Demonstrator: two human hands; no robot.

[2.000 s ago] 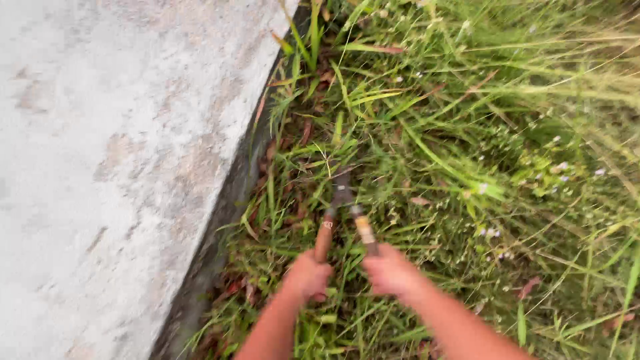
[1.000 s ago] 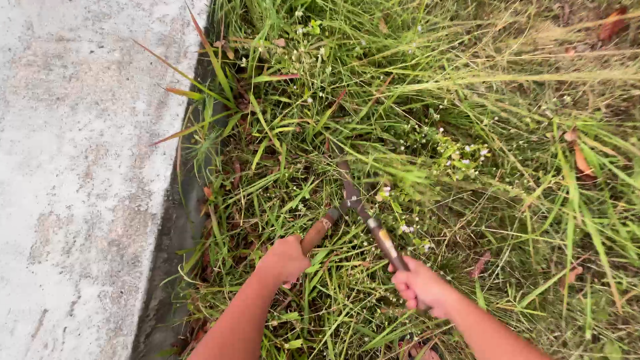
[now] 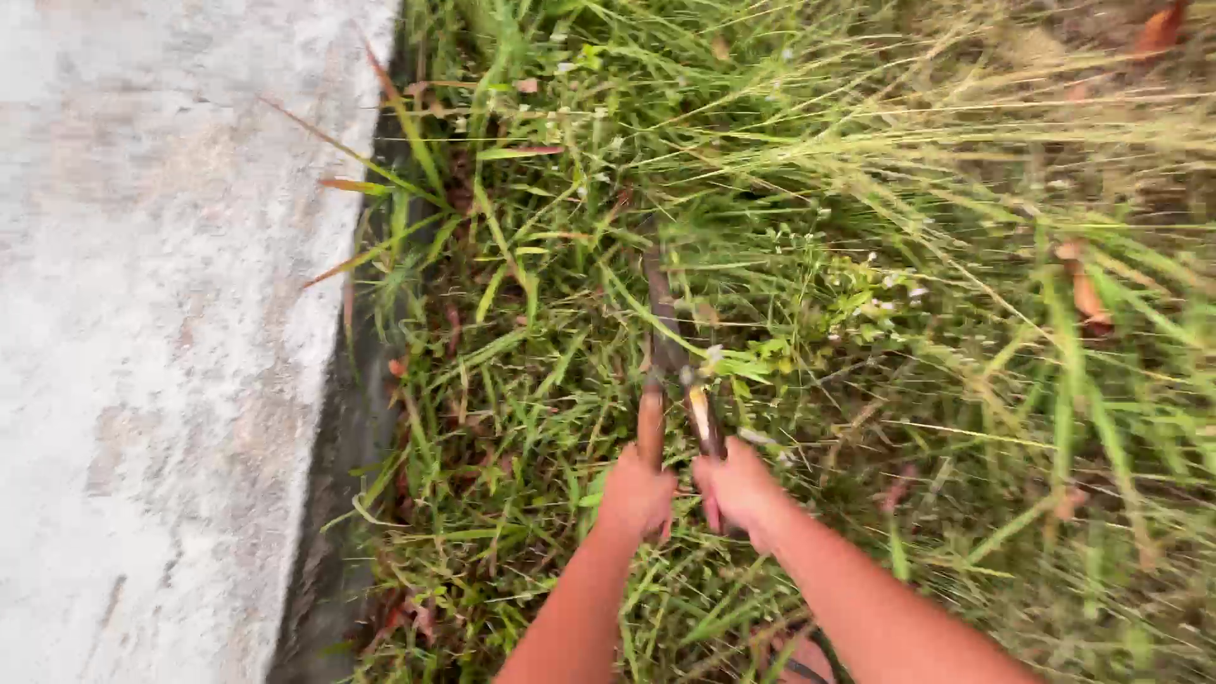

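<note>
A pair of hedge shears [image 3: 665,323] points away from me into tall green grass [image 3: 551,380]. My left hand [image 3: 636,494] is closed around its left wooden handle, and my right hand [image 3: 739,489] grips the darker right handle, which has a pale yellowish patch. The two handles are close together, and the hands almost meet. Grass partly hides the dark blades, whose tips are blurred among the stems.
A weathered concrete slab [image 3: 190,285] runs along the left, with a dark edge beside the grass. Reddish-tipped leaves [image 3: 408,180] lean over that edge. Small pale flowers [image 3: 888,285] and a brown dry leaf [image 3: 1088,290] lie to the right. Part of a foot [image 3: 803,660] shows at the bottom.
One second ago the shears' handles were spread wide; now my hands have come together and the handles are nearly closed.
</note>
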